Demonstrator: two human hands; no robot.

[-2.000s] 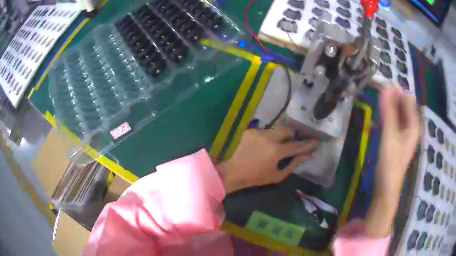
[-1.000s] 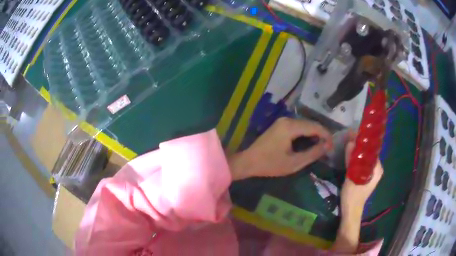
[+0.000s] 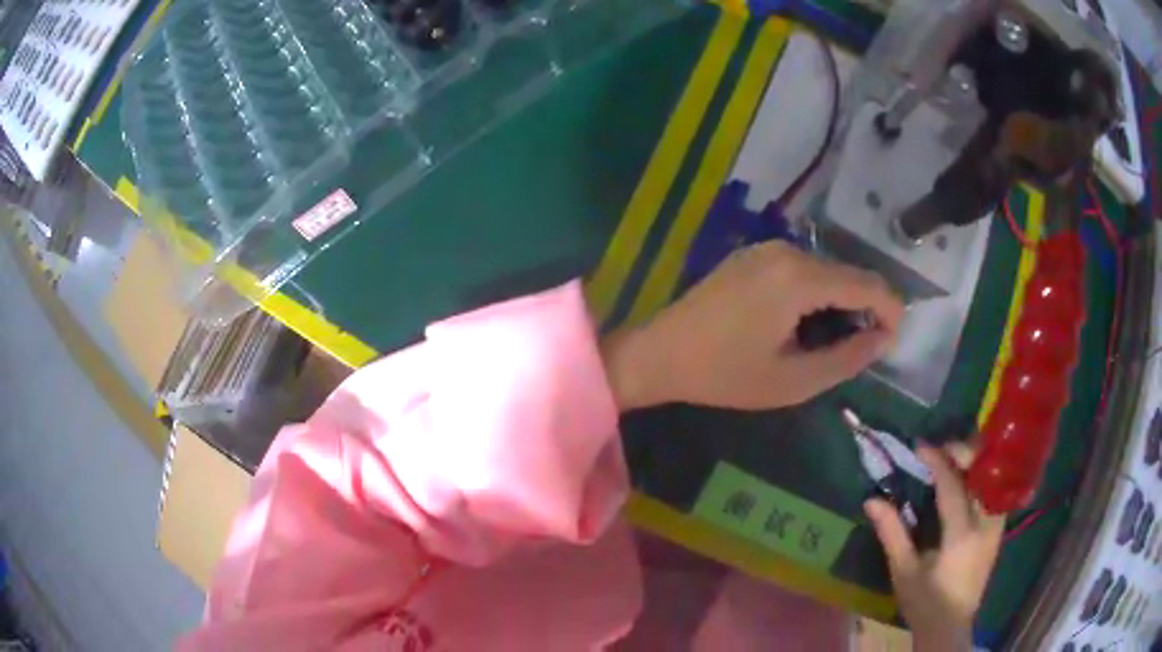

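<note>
My left hand (image 3: 752, 334) is curled in front of the fixture, its fingers closed on a small dark part (image 3: 831, 326). The metal toggle-clamp fixture (image 3: 911, 191) stands at the upper right on a flat grey plate. Its red ribbed handle (image 3: 1039, 376) hangs down toward me. My right hand (image 3: 949, 541) is at the lower right with thumb and fingers apart, beside the handle's lower end, near the slim silver and dark tool or clip (image 3: 886, 469) on the mat. Whether a fingertip touches that tool or the handle cannot be told.
A clear blister tray (image 3: 274, 115) with dark parts in its top rows lies at the upper left. A green label (image 3: 772, 525) is at the mat's front. White foam boards with parts stand at the far left (image 3: 51, 77) and right (image 3: 1140, 548). A brown box (image 3: 198, 510) holds stacked sheets.
The red handle has swung down from upright. My right hand has moved from the fixture's right side down to the lower right, off the handle's middle. The view has shifted. My left hand stays curled.
</note>
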